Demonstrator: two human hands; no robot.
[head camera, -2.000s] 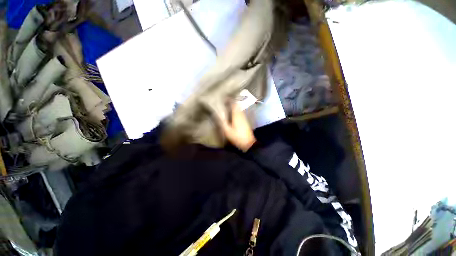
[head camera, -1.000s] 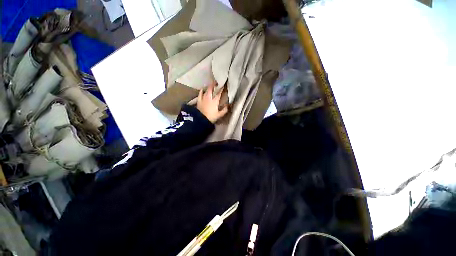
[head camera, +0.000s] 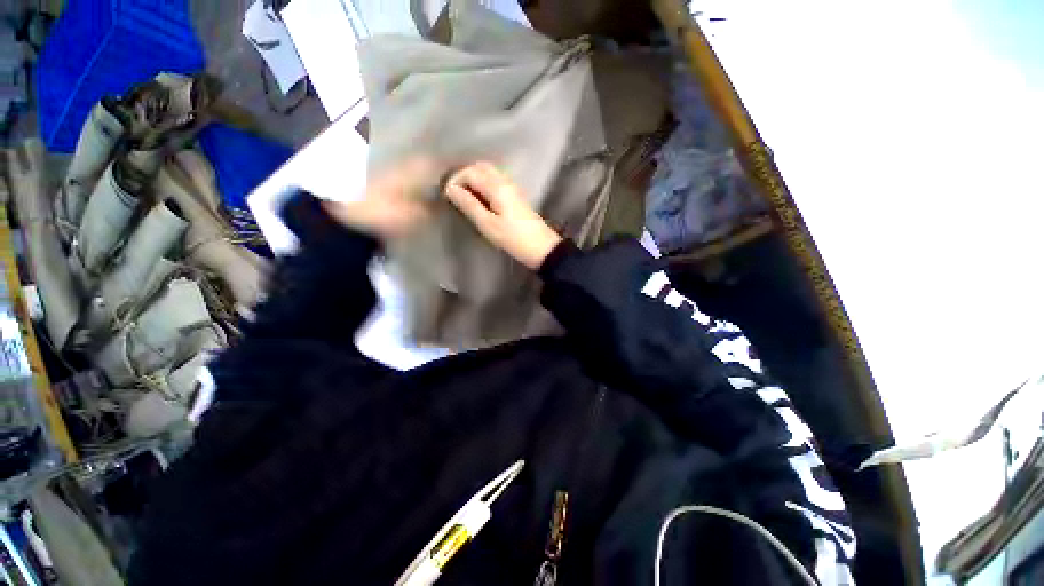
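Observation:
A large grey-beige cloth (head camera: 504, 115) lies over the lap and over a white board (head camera: 269, 206), with some folds at its right side. My left hand (head camera: 395, 200) is blurred over the left part of the cloth; its fingers cannot be made out. My right hand (head camera: 500, 214) is over the middle of the cloth with its fingers curled; whether cloth is pinched in them is not clear. The hands are apart, a short way from each other. Browner cloth (head camera: 635, 103) shows at the right of the grey-beige cloth.
Rolled bundles (head camera: 109, 206) stand at left beside a blue bin (head camera: 115, 69). The white table (head camera: 916, 229) is at right, its brown edge (head camera: 790, 218) near my right sleeve. Stacked cloth pieces (head camera: 996, 515) and a pale strip (head camera: 950, 441) are at lower right. A whitish tool hangs at my chest.
The fanned, folded cloth now lies more spread out, covering more of the board. My right hand has come in over it. My left hand has moved left and is blurred.

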